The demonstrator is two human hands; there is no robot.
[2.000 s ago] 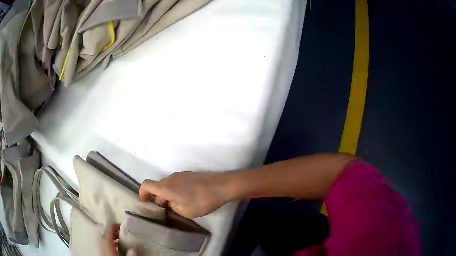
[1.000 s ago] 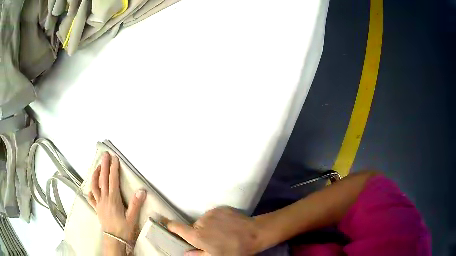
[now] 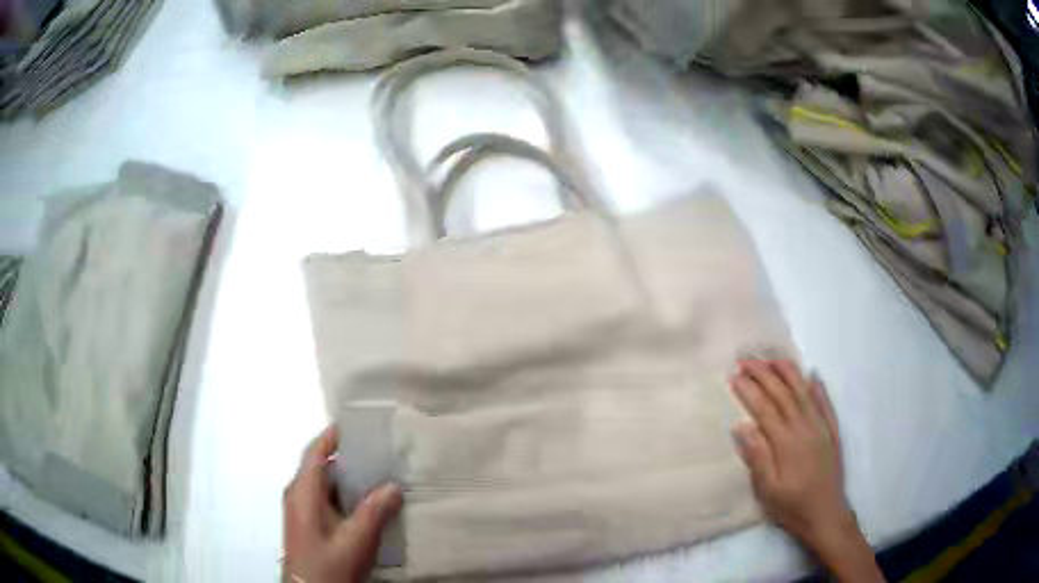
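A beige tote bag point(image 3: 547, 376) lies flat in front of me, slightly blurred. Its two handles point(image 3: 479, 63) loop away from the top edge. A grey end patch point(image 3: 370, 438) shows at its lower left. My left hand point(image 3: 330, 512) holds the lower left edge, thumb on top near the patch and fingers at the outer side. My right hand point(image 3: 792, 456) lies on the bag's right edge, palm down, with fingers extended.
A folded bag stack point(image 3: 103, 342) lies at the left on the white table point(image 3: 256, 342). More folded bags point(image 3: 422, 40) lie beyond the handles. A crumpled bag pile point(image 3: 911, 171) with yellow strips is at the far right. A layered stack point(image 3: 80, 51) is at the far left.
The view has swung round to face the table. The bag, earlier partly folded and seen at an angle, now lies spread flat. My hands have moved apart to its opposite sides.
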